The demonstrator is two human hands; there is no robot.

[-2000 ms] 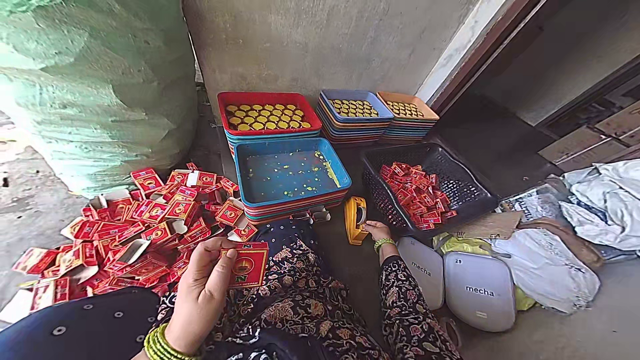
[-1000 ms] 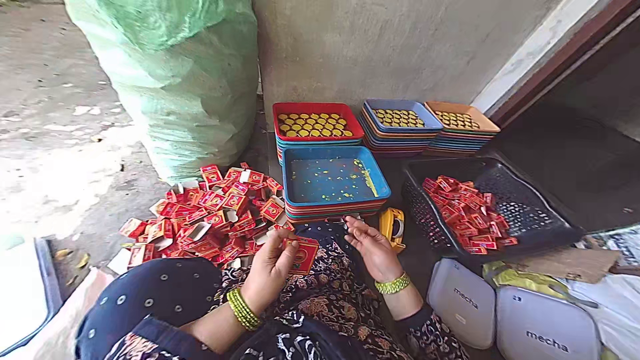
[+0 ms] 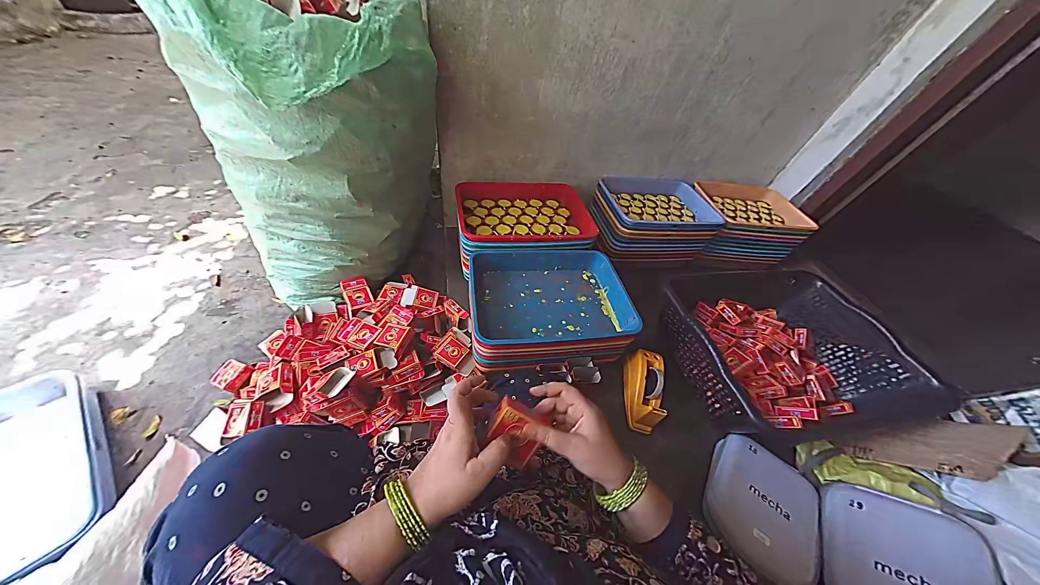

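A small red printed cardboard box (image 3: 515, 431) is held between my left hand (image 3: 459, 451) and my right hand (image 3: 581, 435), above my lap. Its print is blurred. To the left lies a heap of red boxes (image 3: 357, 333), some with white flaps open. Just beyond my hands stands a stack of trays topped by a blue plastic tray (image 3: 544, 301) with yellow crumbs in it. A yellow tape dispenser (image 3: 644, 392) rests on the floor right of my right hand. Farther right, a black plastic basket (image 3: 877, 366) holds many red boxes (image 3: 772, 357).
Behind the blue tray, a red tray (image 3: 524, 188), a periwinkle tray (image 3: 707, 213) and an orange tray (image 3: 800, 218) top stacks and hold yellow round pieces. A tall green woven sack (image 3: 325, 154) stands left. Grey lids (image 3: 760, 504) and cardboard (image 3: 934, 445) lie right.
My right hand was at the tape dispenser two seconds ago; it has come to the red box in my left hand. The view has turned left.
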